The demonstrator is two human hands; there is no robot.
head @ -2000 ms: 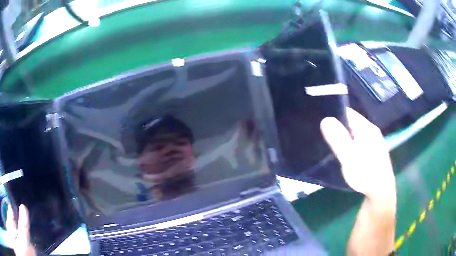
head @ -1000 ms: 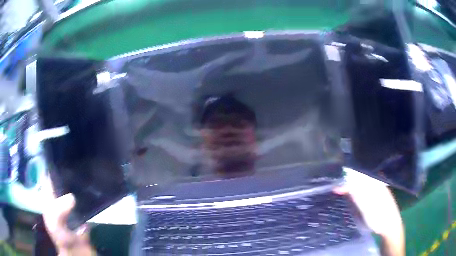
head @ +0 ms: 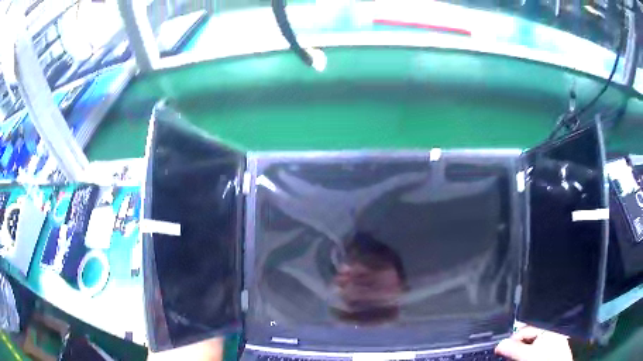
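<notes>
The laptop faces me with its main screen (head: 381, 247) upright and dark under wrinkled glossy film. The left side screen (head: 194, 240) and right side screen (head: 564, 233) are folded out, dark, each with a white tape strip. Only the top strip of the laptop base (head: 423, 355) shows at the bottom edge. My right hand (head: 537, 345) is at the base's right rear corner, fingers curled over its edge. My left hand (head: 187, 350) is below the left side screen, cut off by the picture's edge, its fingers not visible.
On the left bench lie a tape roll (head: 93, 271) and small parts. A pale metal rail (head: 366, 44) runs behind the green surface (head: 338, 106). A black cable (head: 285, 28) hangs at the top. Device parts (head: 627, 194) lie at the right on black foam.
The view has shifted, and both side screens stand more evenly angled. My right hand has moved from the right side screen to the base corner. My left hand has dropped mostly out of view.
</notes>
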